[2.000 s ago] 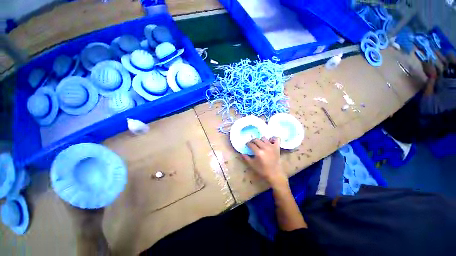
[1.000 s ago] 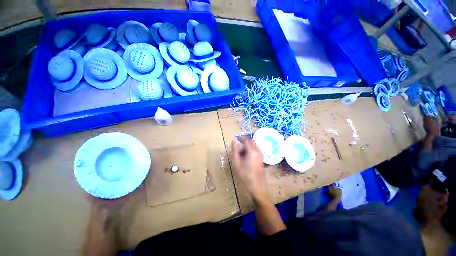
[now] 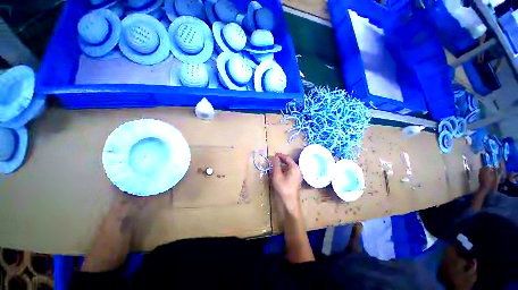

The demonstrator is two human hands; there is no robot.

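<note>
My left hand (image 3: 128, 218) is dark and blurred at the near edge of a light-blue upturned hat (image 3: 146, 157). It holds the hat by the brim, with its fingers mostly hidden. My right hand (image 3: 287, 177) is right of the hat, thumb and fingertips pinched on a thin light-blue cord piece (image 3: 261, 162) that loops out to the left. A small white dab (image 3: 209, 171) lies on the thin brown work board (image 3: 199, 192) between my hands. The tangled blue cord pile (image 3: 335, 122) lies beyond my right hand.
Two upturned hats (image 3: 317, 166) sit just right of my right hand. A white teardrop-shaped bottle (image 3: 204, 109) stands by the blue tray (image 3: 182, 97) of hats. More hats (image 3: 16, 95) are far left. A second blue tote (image 3: 363, 73) is beyond. Other workers sit at right.
My right hand has left the two hats and cord pile, moving left and nearer with a cord piece. My left hand still holds its hat. The view has shifted.
</note>
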